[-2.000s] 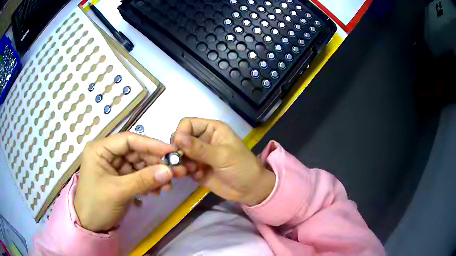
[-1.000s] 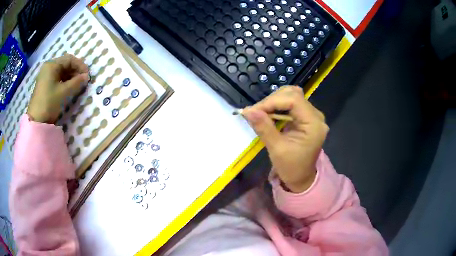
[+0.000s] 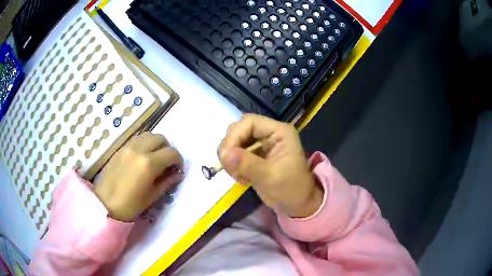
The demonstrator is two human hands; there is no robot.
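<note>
My right hand (image 3: pixel 264 161) is shut on a thin tan stick (image 3: pixel 253 147), right of the middle. A small round silver component (image 3: pixel 207 172) sits on the stick's lower left tip, above the white table. My left hand (image 3: pixel 141 175) is bare, palm down with fingers curled, over the loose rings (image 3: pixel 169 198) near the board's right edge. Its fingertips are partly hidden, so I cannot tell if it holds a ring. The pale loading board (image 3: pixel 65 86) at the left has several ringed parts (image 3: pixel 117 122) near its right corner.
A black component tray (image 3: pixel 232 83) with silver parts in several pockets lies on a stack at the upper middle. A black pen (image 3: pixel 120 33) lies between board and tray. A blue bin (image 3: pixel 9 75) of shiny parts is at the far left. Yellow tape (image 3: pixel 216 214) marks the table's front edge.
My left hand moved from the board down to the loose rings. My right hand moved left and down from the tray; a silver component now shows on the stick's tip. One more ringed part shows on the board.
</note>
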